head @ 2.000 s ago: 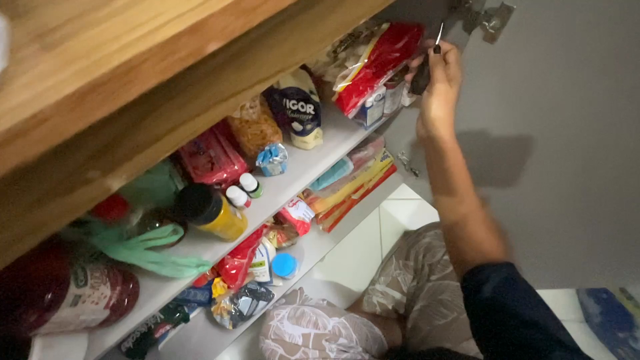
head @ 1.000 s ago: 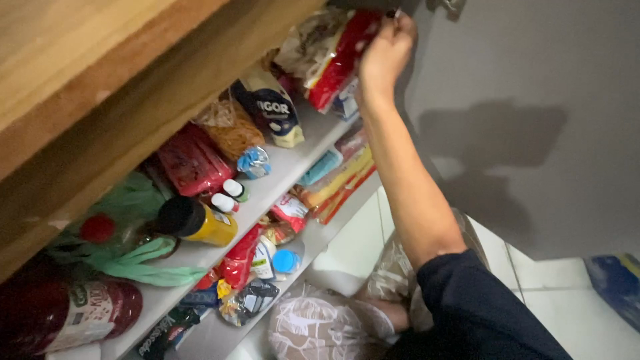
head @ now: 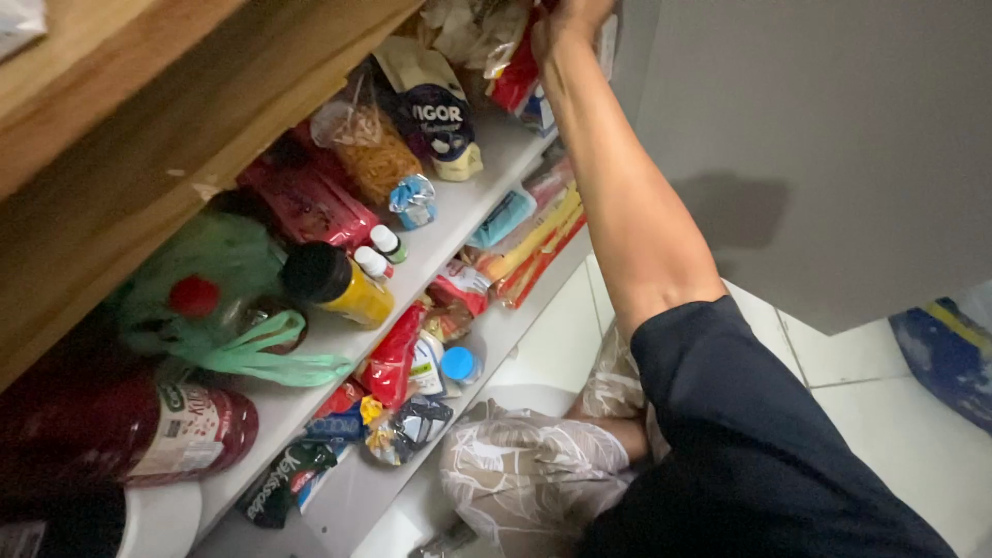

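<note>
My right hand [head: 575,23] is at the top edge, beside a red food package [head: 518,76] at the far end of the upper shelf. Its fingers are cut off by the frame, so what it holds is hidden. My bare forearm crosses in front of the grey cabinet door. My left hand is out of view. Near my right hand are a cream and dark blue Vigor pouch [head: 435,112] and a clear bag of orange-brown dry food [head: 376,151].
The upper shelf [head: 457,213] also bears a yellow jar with a black lid [head: 341,285], a green plastic bag [head: 209,271] and a large dark red bottle [head: 194,434]. Packets and a blue-capped container [head: 461,364] fill the lower shelf. A wooden edge [head: 116,101] overhangs them; the grey door [head: 837,139] stands at right.
Two seconds ago my right hand held a dark-handled tool with a thin metal tip by the door hinge. The tool and the hinge are now out of sight, and the view has shifted.
</note>
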